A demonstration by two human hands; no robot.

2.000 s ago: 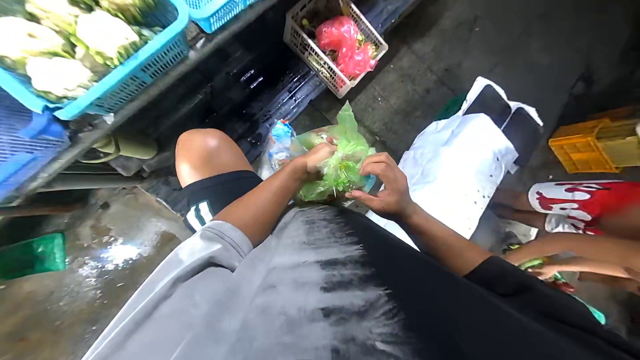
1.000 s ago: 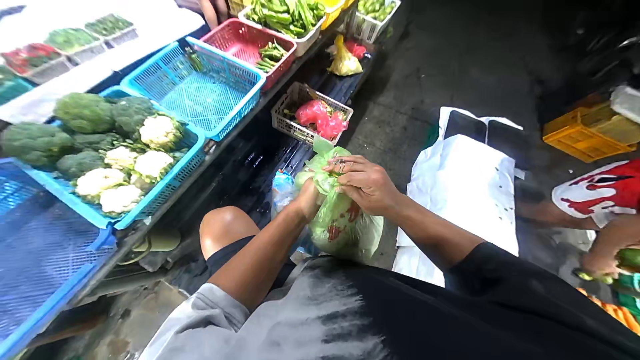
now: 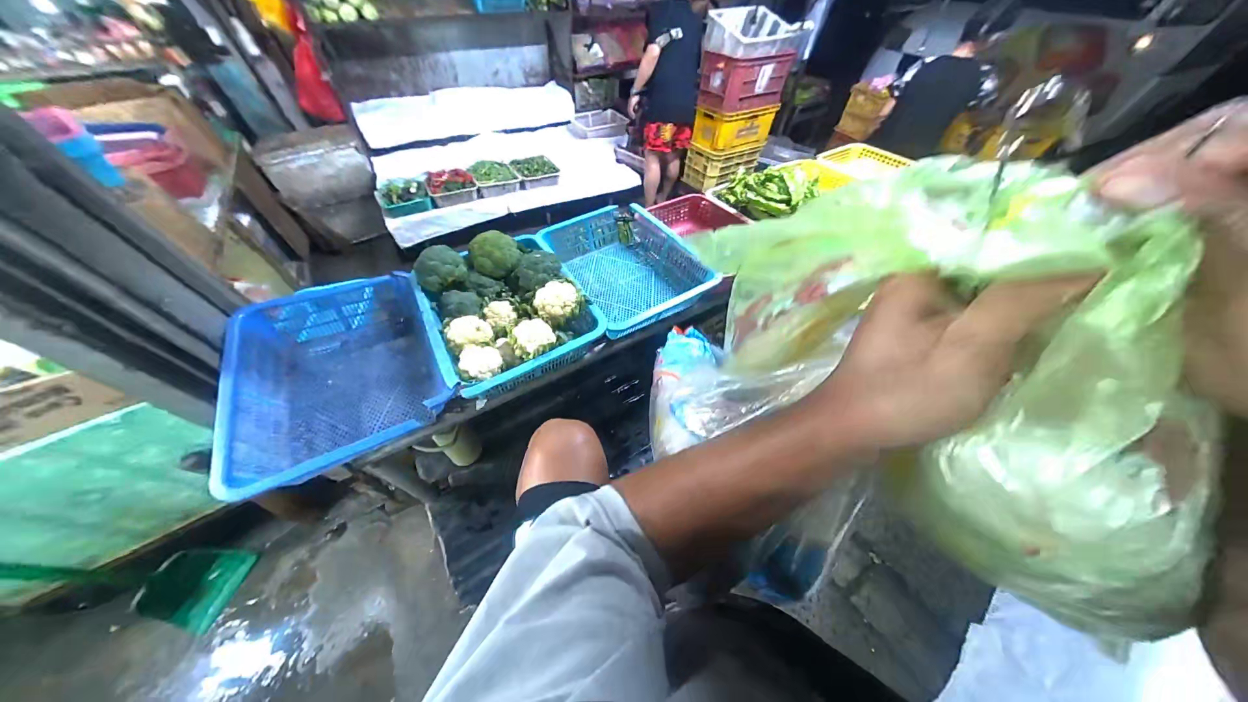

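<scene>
A green translucent plastic bag (image 3: 1072, 507) with something bulky inside fills the right of the view, raised close to the camera. My left hand (image 3: 936, 361) grips its upper part, with the fingers partly covered by the plastic. At the right edge, my right hand (image 3: 1170, 175) holds the bag's top, blurred and partly cut off. What the bag holds cannot be made out clearly; reddish patches show through. Below and behind my left forearm is a clear plastic bag (image 3: 682, 380) with blue and white print.
Blue baskets stand ahead: one with broccoli and cauliflower (image 3: 531, 336), between a bare one (image 3: 331, 380) and a lighter one (image 3: 634, 273). Stacked crates (image 3: 736, 127) and a person (image 3: 668, 88) are farther back. A green dustpan (image 3: 195, 590) lies on the wet floor at lower left.
Both hands have raised the green bag from near my lap toward the camera, at the right. The view has swung up and left, showing more of the stall.
</scene>
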